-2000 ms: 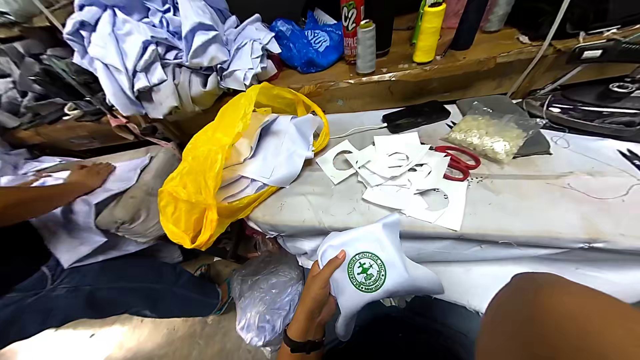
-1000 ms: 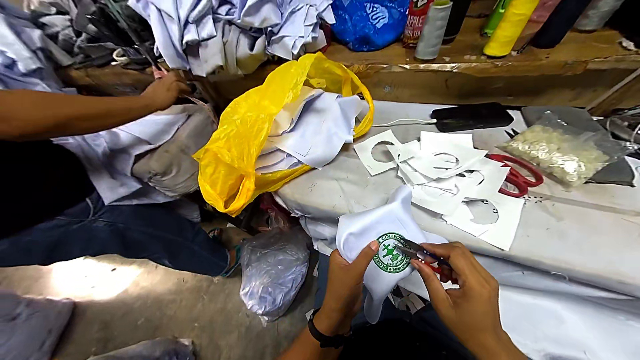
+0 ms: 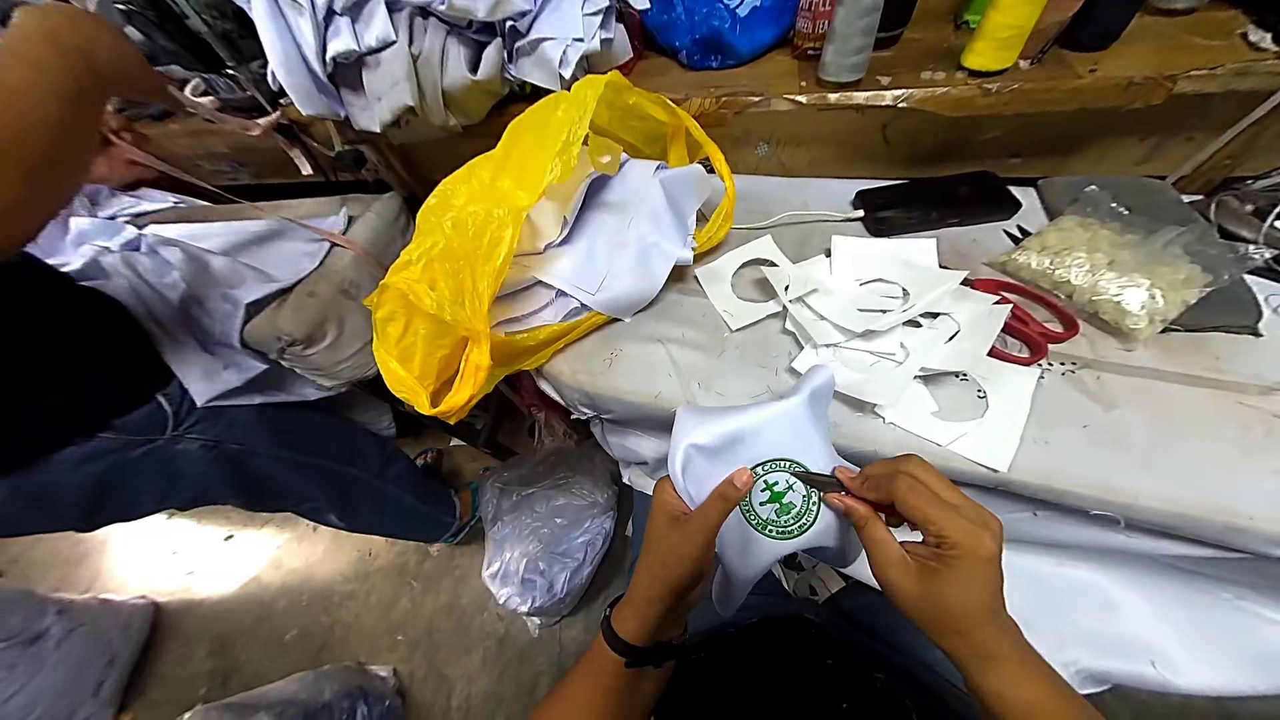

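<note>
A white cloth piece [image 3: 745, 440] with a round green embroidered emblem [image 3: 780, 500] is held above my lap. My left hand [image 3: 690, 545] grips its lower left side, the thumb beside the emblem. In my right hand [image 3: 920, 540] is a small dark pointed tool [image 3: 822, 482], perhaps thread snips; its tip lies at the emblem and the fingers hide most of it. Past the cloth, white square sheets with round cut-outs [image 3: 975, 400] are piled on the covered table [image 3: 1130, 430].
A yellow plastic bag [image 3: 450, 270] of cloth pieces stands left of the cut-out sheets. Red-handled scissors [image 3: 1035, 320], a black phone [image 3: 935, 203] and a clear bag of pale bits [image 3: 1110, 260] lie behind. A co-worker's arm [image 3: 60, 110] is at left; a filled plastic bag [image 3: 550, 530] is below.
Two seconds ago only my left hand showed, holding the cloth; my right hand has since come in with the small tool. The co-worker's arm has moved up at the left.
</note>
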